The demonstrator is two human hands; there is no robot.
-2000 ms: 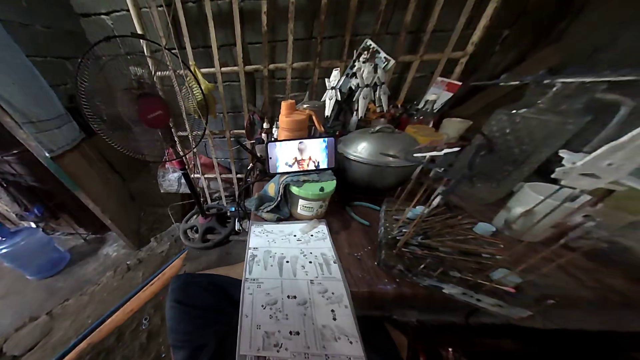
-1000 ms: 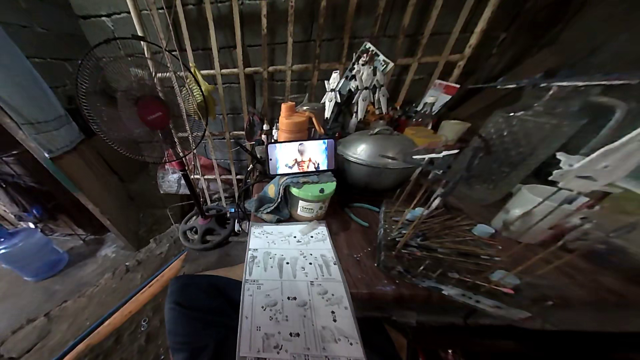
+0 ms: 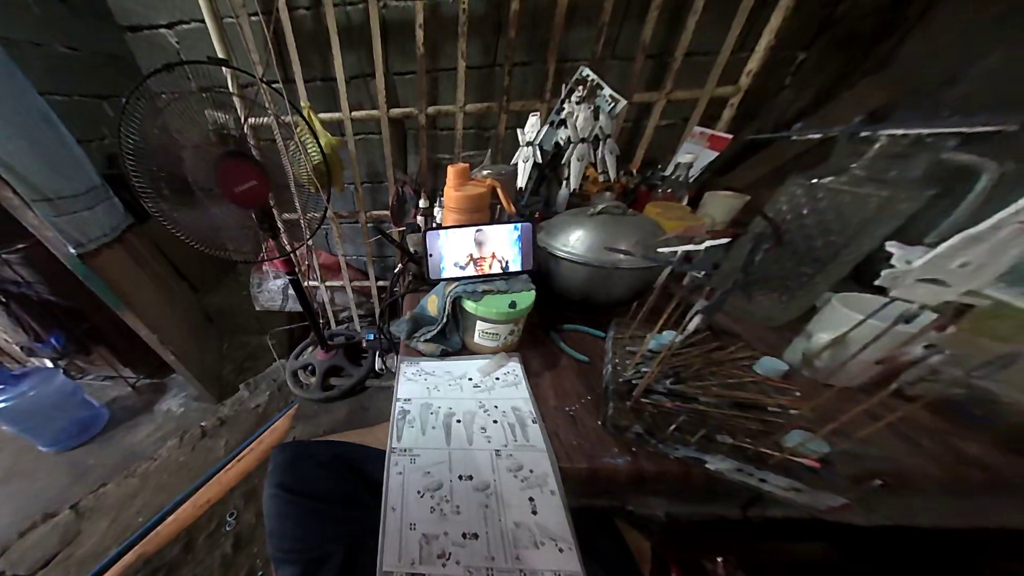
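Neither my left hand nor my right hand shows in the head view. A printed assembly instruction sheet (image 3: pixel 472 472) lies over my lap, its top end at the table edge. Behind it stands a tub with a green lid (image 3: pixel 498 308), a patterned cloth (image 3: pixel 438 318) beside and partly over it. A smartphone (image 3: pixel 478 250) is propped sideways above the tub, its screen lit with a figure. Pliers with blue handles (image 3: pixel 578 342) rest on the dark table (image 3: pixel 568 400). To the right, many thin sticks (image 3: pixel 712 384) lie in a bunch, some with small clips or parts.
A lidded metal pot (image 3: pixel 604 248), an orange jug (image 3: pixel 466 196) and white model robot figures (image 3: pixel 582 136) stand at the back. A white cup (image 3: pixel 856 336) and a large clear container (image 3: pixel 824 232) are at right. At left are a fan (image 3: pixel 240 180) and a blue water bottle (image 3: pixel 52 408).
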